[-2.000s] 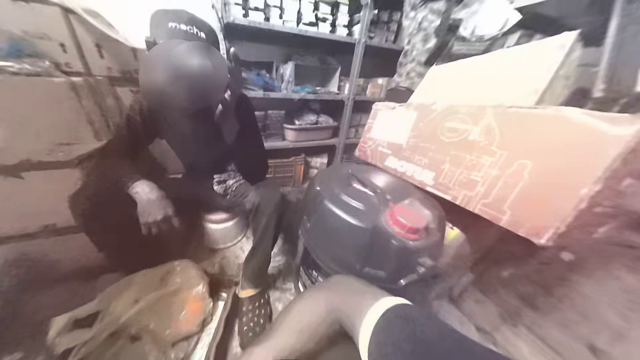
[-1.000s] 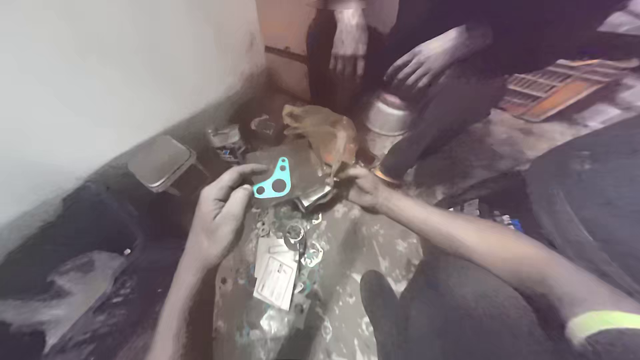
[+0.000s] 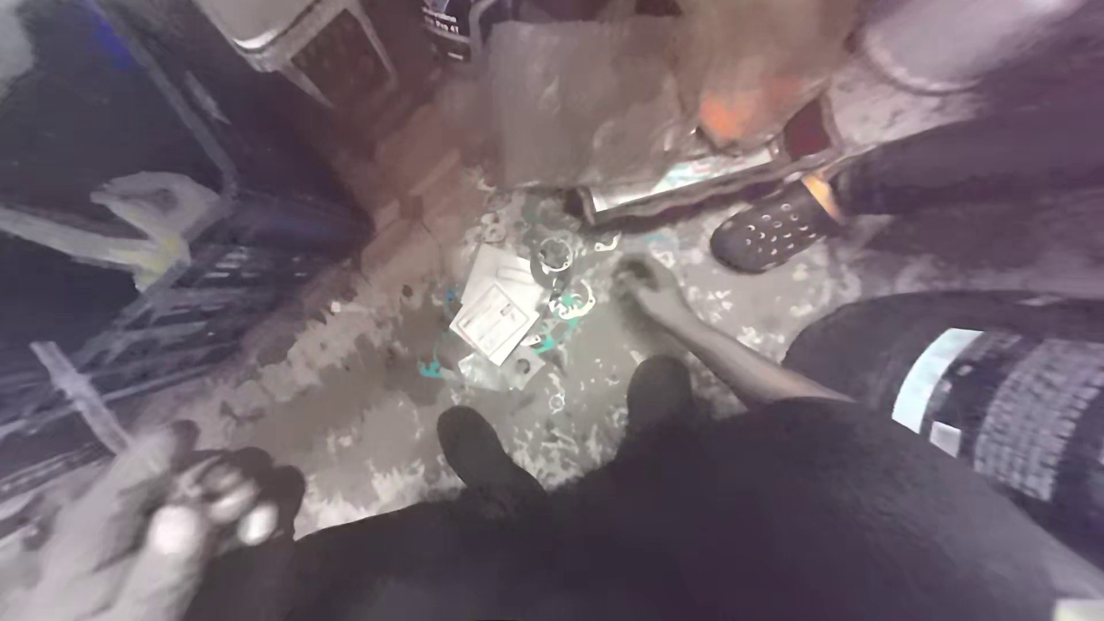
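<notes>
My left hand (image 3: 164,517) is at the lower left, blurred, with curled fingers; whether something is in them cannot be made out. Low over the floor, my right hand (image 3: 655,293) has its fingers bent down, their tips blurred, just right of several thin ring-like gaskets (image 3: 573,302). A round ring-shaped part (image 3: 555,254) lies left of that hand. Paper cards with printing (image 3: 494,323) overlap beside these parts. Below them is a clear plastic packet (image 3: 500,371). Small turquoise scraps (image 3: 545,345) are scattered around.
Beyond the parts are a flat tray-like box (image 3: 690,194) and a plastic bag with something orange inside (image 3: 759,95). Another person's perforated clog (image 3: 768,237) stands to the right. A stool (image 3: 285,34) is at upper left, a black ribbed object (image 3: 1035,414) at right.
The view has tilted down. My left hand, which held up a turquoise gasket with holes, is now at the lower left and no gasket shows there. My right hand has moved from the bag to the floor parts.
</notes>
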